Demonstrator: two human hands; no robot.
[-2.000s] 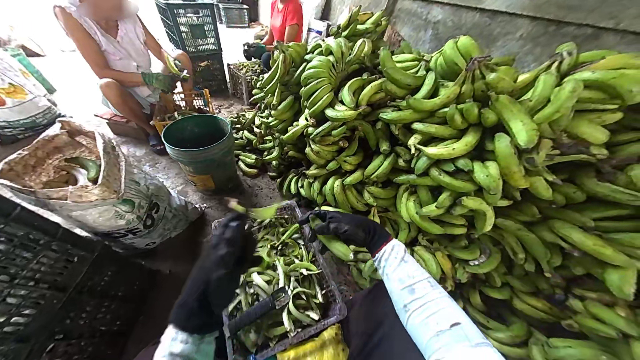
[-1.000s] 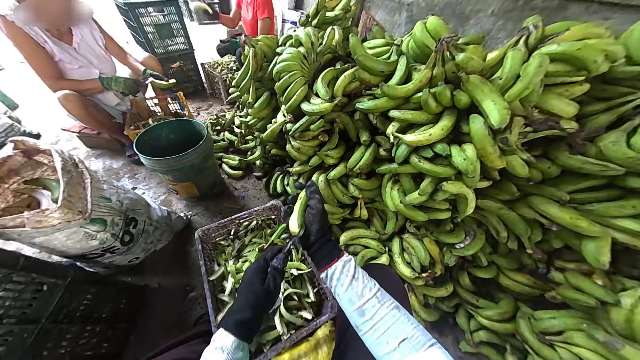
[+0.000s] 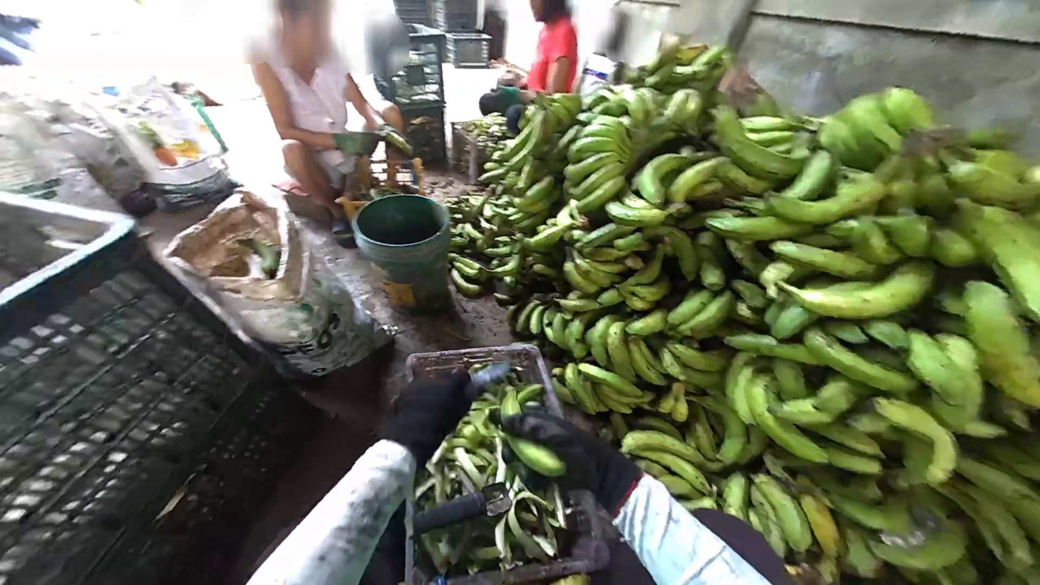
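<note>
My right hand, in a black glove, is closed on a green plantain above a plastic crate full of green peels. My left hand, also black-gloved, is at the crate's left side, holding a short tool that is blurred; its kind cannot be told. Another tool with a dark handle lies across the peels near the crate's front. To the right rises a large heap of green plantains.
Beyond the crate stands a green bucket. An open woven sack and a large black crate are at the left. A gloved person sits behind the bucket; another person in red is farther back by stacked crates.
My hands have moved apart from where they met around a plantain one second ago. The view has swung toward the left, bringing the large black crate in more fully.
</note>
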